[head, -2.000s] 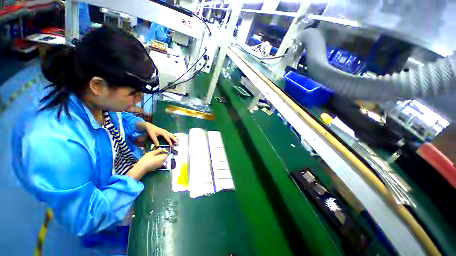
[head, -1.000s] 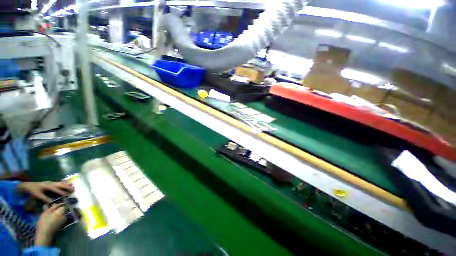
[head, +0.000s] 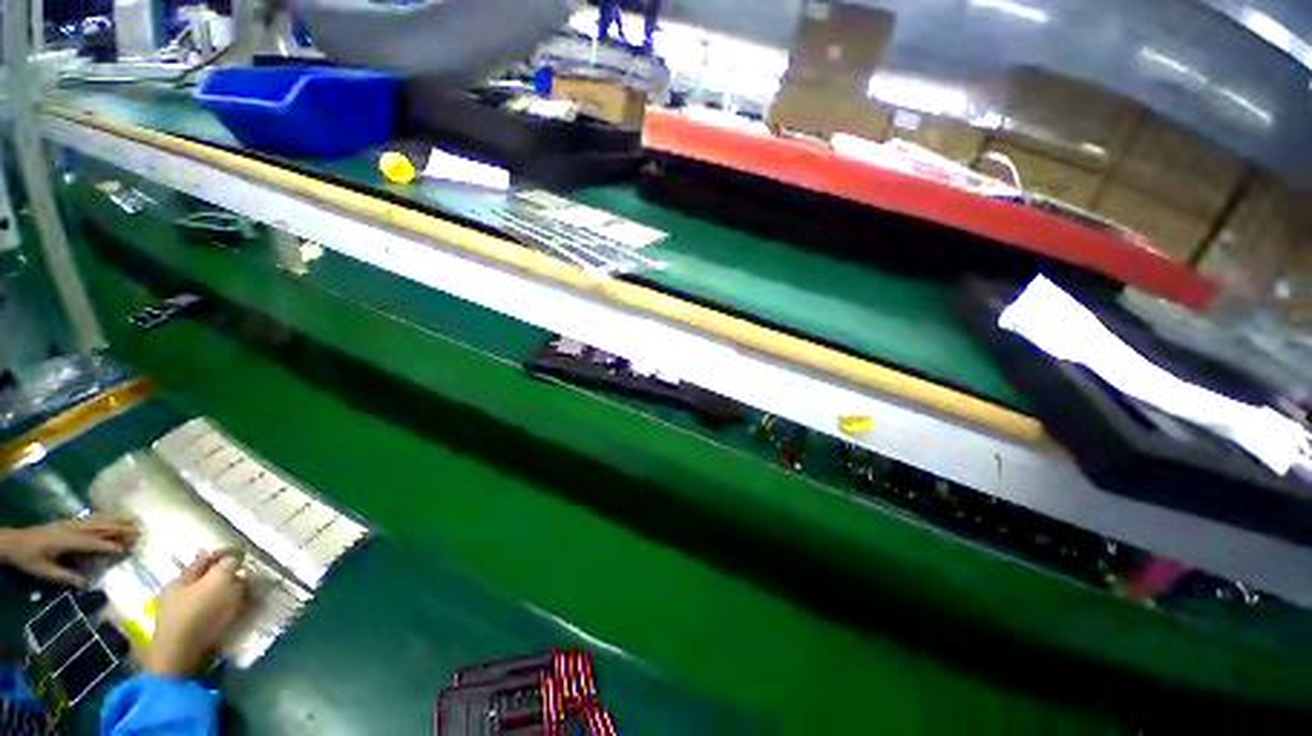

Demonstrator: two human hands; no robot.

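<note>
Neither of my hands is in view. Nearest in front of me, a stack of black phone housings with red edges (head: 525, 696) lies on the dark green bench (head: 389, 633) at the bottom edge of the picture, partly cut off. The brighter green belt (head: 475, 489) runs diagonally beyond it. A long black tray with silver-white pieces (head: 619, 377) lies at the far side of the belt, below the shelf edge.
At the lower left a neighbour's hands (head: 199, 611) touch whitish label sheets (head: 259, 503), beside dark screen-like pieces (head: 72, 650). The shelf (head: 806, 309) holds a blue bin (head: 302, 109), a red-topped black item (head: 921, 187) and a black tray with white paper (head: 1137, 381).
The view has swung right and down, so the neighbour's body left the picture and the housing stack came in. The neighbour's hands moved from a small dark piece to the label sheets.
</note>
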